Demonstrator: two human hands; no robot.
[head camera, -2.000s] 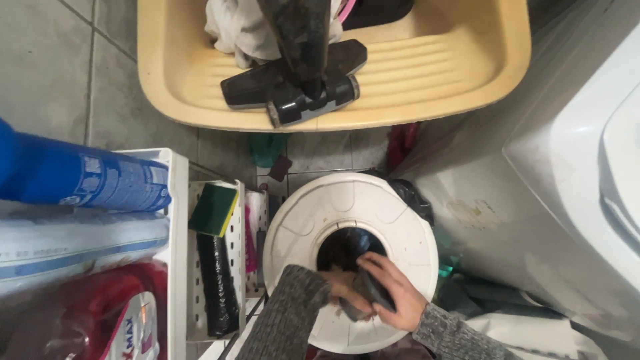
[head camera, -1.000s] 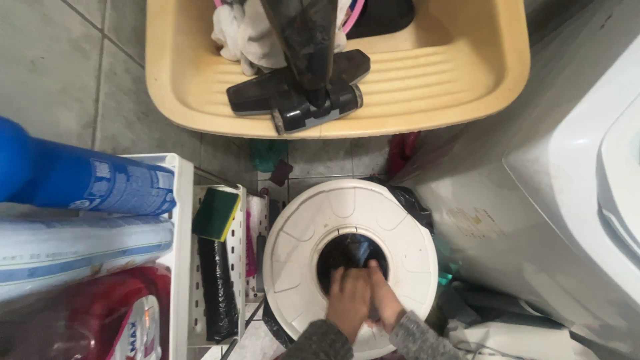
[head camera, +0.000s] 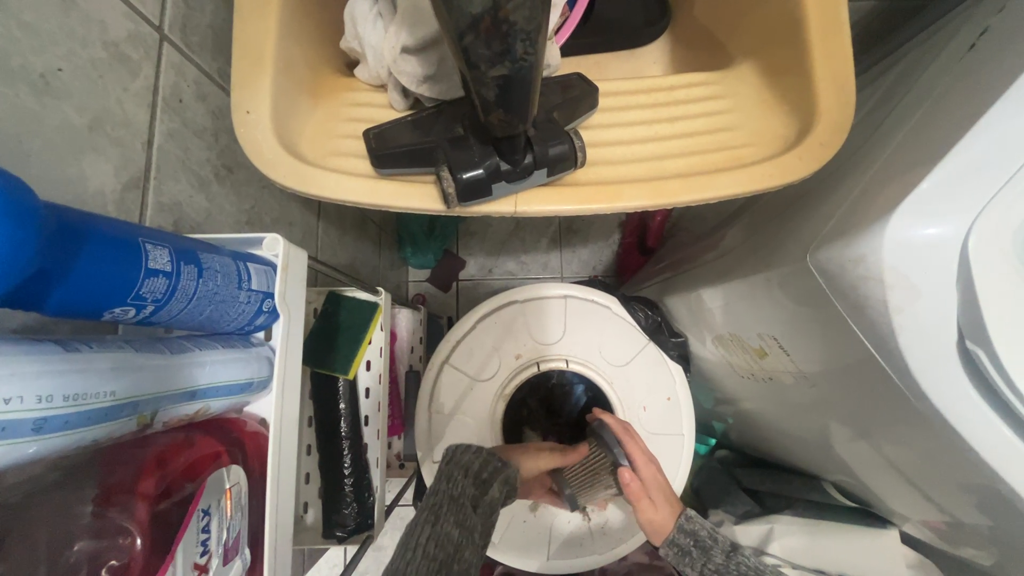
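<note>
A dusty pleated vacuum cleaner filter (head camera: 590, 474) with dark ends is held between my two hands over a round white bin lid (head camera: 472, 352). My left hand (head camera: 544, 470) grips its left side, and my right hand (head camera: 646, 480) holds the dark end piece on the right. Bits of dust cling near the filter's lower edge. Just beyond the hands is the lid's round opening (head camera: 556, 404), dark inside. Farther up, a black vacuum cleaner floor head (head camera: 488, 160) rests across the front rim of a yellowish wash tub (head camera: 688, 188).
At left, a white shelf (head camera: 290, 400) holds a blue bottle (head camera: 160, 276) and a red container (head camera: 160, 480). A green and yellow sponge (head camera: 340, 332) and a black wrapped roll (head camera: 342, 456) lie in a narrow perforated basket. A white appliance (head camera: 800, 280) bounds the right side.
The hands, close together over the bin opening one second ago, are now lower and farther apart, with the filter's pleats showing between them.
</note>
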